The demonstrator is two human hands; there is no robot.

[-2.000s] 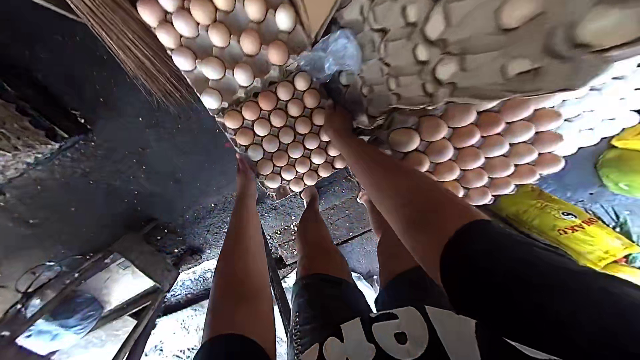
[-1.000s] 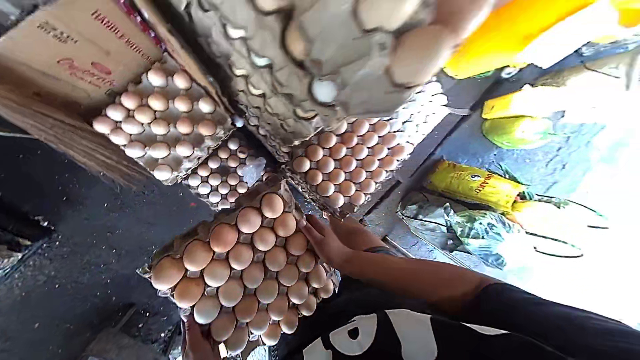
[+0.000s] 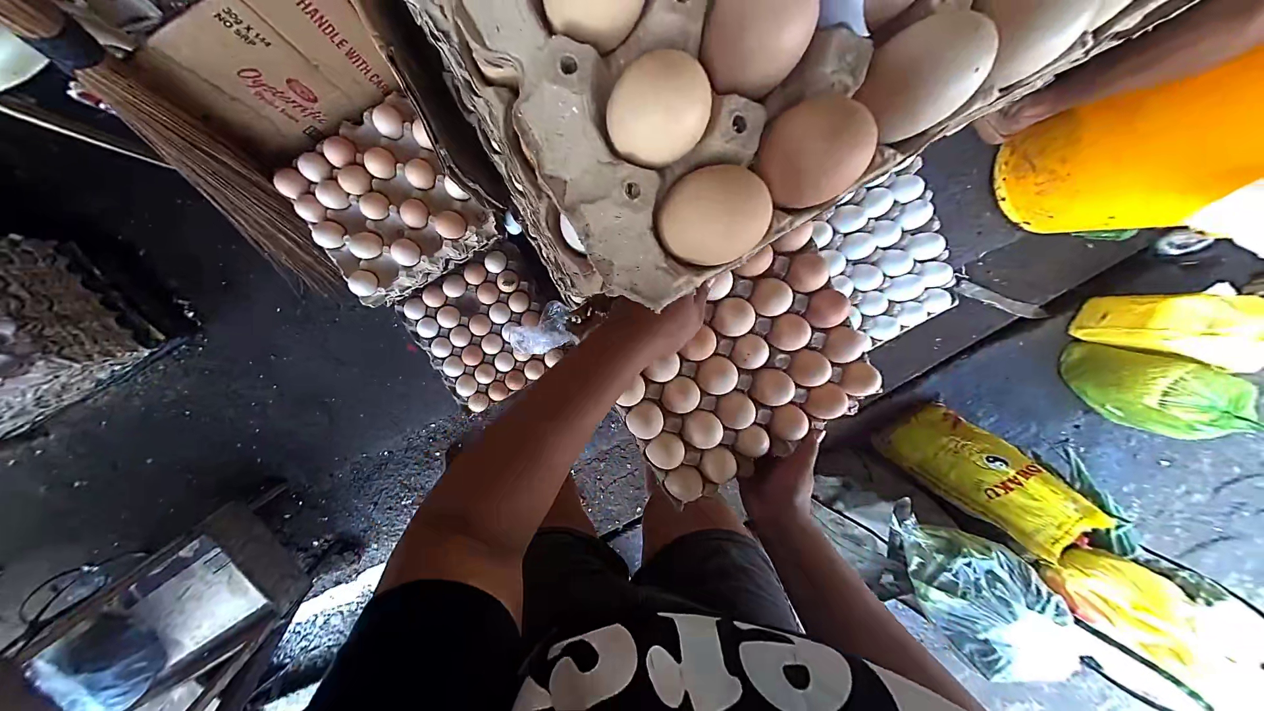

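Both my hands are at a pulp tray of brown eggs (image 3: 736,380) in the middle of the view. My left hand (image 3: 671,321) reaches up to its far left edge, with the fingertips hidden under the corner of the upper tray. My right hand (image 3: 785,479) grips the near right edge, fingers partly beneath the tray. Above, close to the camera, a stack of pulp trays (image 3: 592,188) bears larger-looking brown eggs (image 3: 716,212). White eggs in a tray (image 3: 894,262) lie just beyond, at the right. A crumpled clear plastic bag (image 3: 541,334) lies beside my left forearm.
Left are two more egg trays (image 3: 380,202) (image 3: 479,331), a cardboard box (image 3: 267,74) and a stick broom (image 3: 212,173). A yellow container (image 3: 1126,148), a knife (image 3: 997,298) and yellow sacks (image 3: 992,484) are right. Another person's hand (image 3: 1017,117) shows at upper right.
The egg tray held at lower left one second ago is no longer in my hands there. My hands are now on a tray further right, one at each side.
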